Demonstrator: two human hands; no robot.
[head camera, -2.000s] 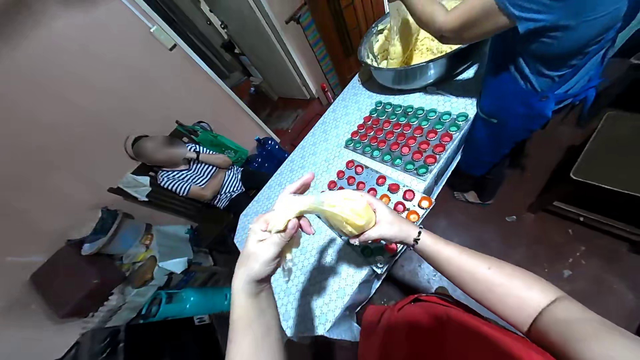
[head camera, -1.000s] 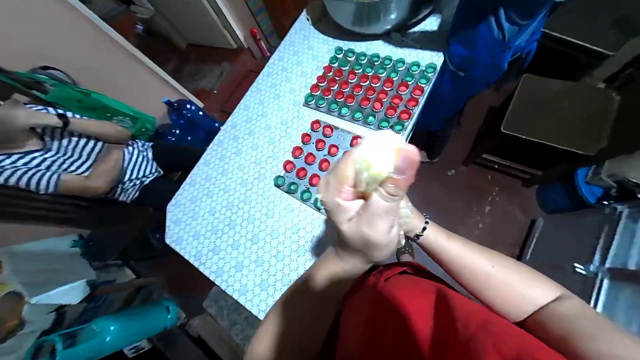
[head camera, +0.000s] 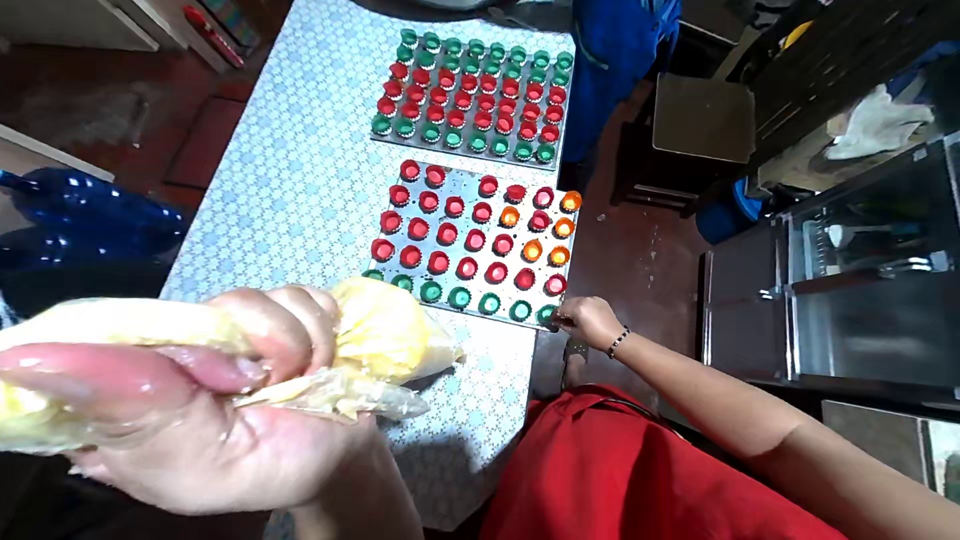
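Note:
Close to the camera at the lower left, my left hand [head camera: 225, 405] is closed around a clear plastic piping bag [head camera: 382, 326] filled with pale yellow batter. The bag bulges out on both sides of my fingers. My right hand [head camera: 592, 321] is at the right front corner of the nearer metal tray [head camera: 469, 180], its fingertips at the tray's edge beside a green paper cup [head camera: 547, 313]. That tray bears rows of red, orange and green cups, whose insides look unfilled. Beyond it lies a second metal tray [head camera: 465, 150] with rows of red cups [head camera: 486, 103] and green cups.
Both trays lie on a table with a patterned blue-and-white cover [head camera: 255, 172]. A metal basin [head camera: 442, 4] stands at the far edge. A person in blue [head camera: 611, 67] is beyond the right side, near a brown chair [head camera: 705, 120]. Large blue bottles [head camera: 90, 210] are at the left.
Both hands were on the bag; now only my left hand holds it, nearer the camera at the left. My right hand has moved to the nearer tray's corner. The view has shifted.

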